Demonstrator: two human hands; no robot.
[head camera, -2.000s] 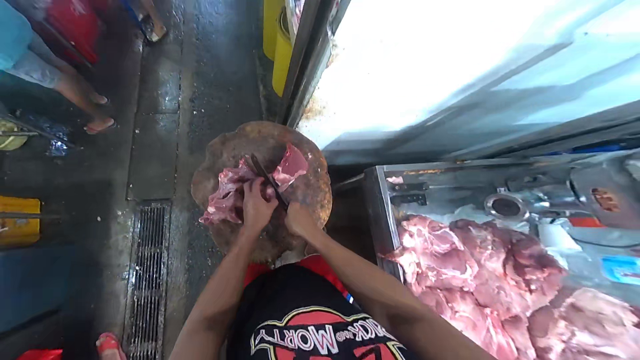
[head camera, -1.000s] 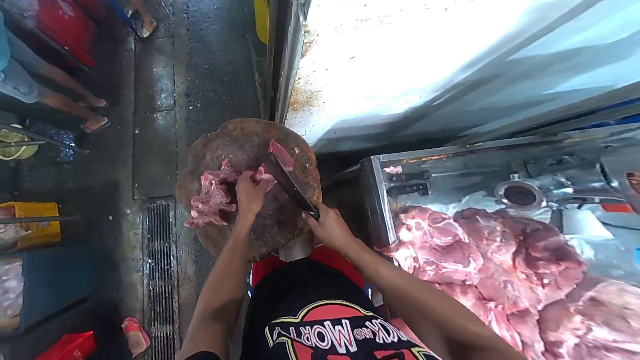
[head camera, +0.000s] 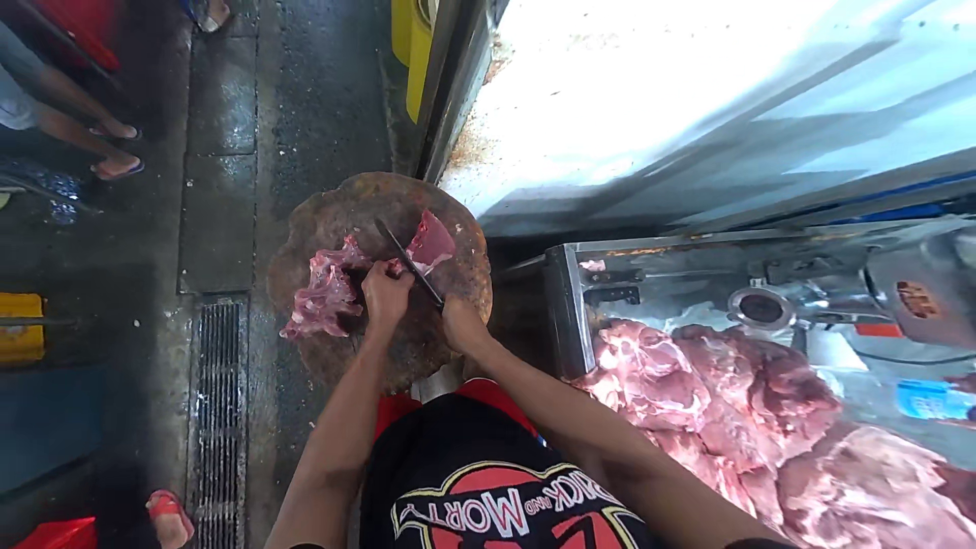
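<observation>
My right hand [head camera: 462,324] grips a knife [head camera: 412,265] by its handle, its dark blade slanting up and left over a round wooden chopping block [head camera: 381,194]. With bent fingers my left hand [head camera: 387,293] holds a small piece of meat [head camera: 396,266] against the left side of the blade. Just right of the blade lies a larger red piece of meat [head camera: 433,242]. A bony chunk of raw meat [head camera: 324,293] rests on the block's left part, beside my left hand.
Large raw meat cuts [head camera: 732,396] fill part of a metal-edged table [head camera: 568,305] at the right, near a meat grinder [head camera: 762,305] and knives [head camera: 612,296]. A floor drain grate [head camera: 219,419] runs at the left. Another person's legs [head camera: 80,126] are at upper left.
The knife has moved left and now stands between the small piece and the larger red piece. My left hand has moved right from beside the bony chunk toward the blade.
</observation>
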